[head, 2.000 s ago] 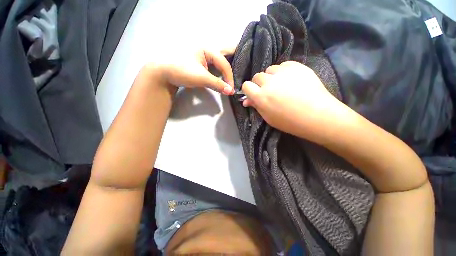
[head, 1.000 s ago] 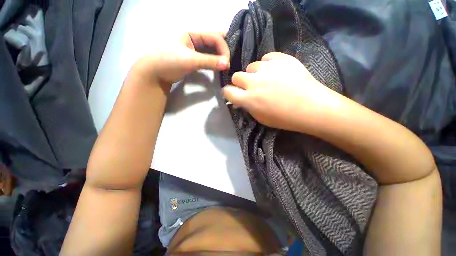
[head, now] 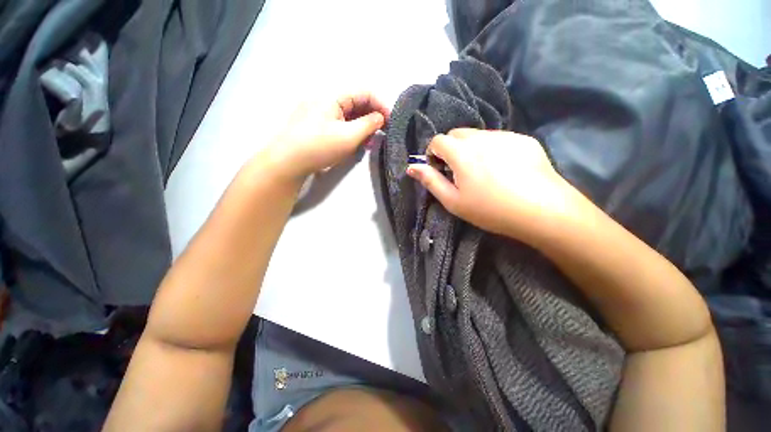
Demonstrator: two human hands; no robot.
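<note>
A grey-brown herringbone jacket lies in bunched folds, with round dark buttons along its edge. My left hand is at the jacket's left edge, thumb and fingers close together; whether it pinches the cloth is unclear. My right hand is over the folds, closed around small snips whose tips show between thumb and forefinger. Most of the snips is hidden in the hand. The shiny dark lining spreads to the right, beyond my right forearm.
Dark grey garments lie at the left, with a lighter grey lining patch. A white table shows between them and the jacket. A white tag is on the lining. Dark cloth is at the lower left.
The snips' tips now show at my right hand, which has moved right, away from the cloth edge and my left hand. More buttons are visible. The whole view has shifted slightly.
</note>
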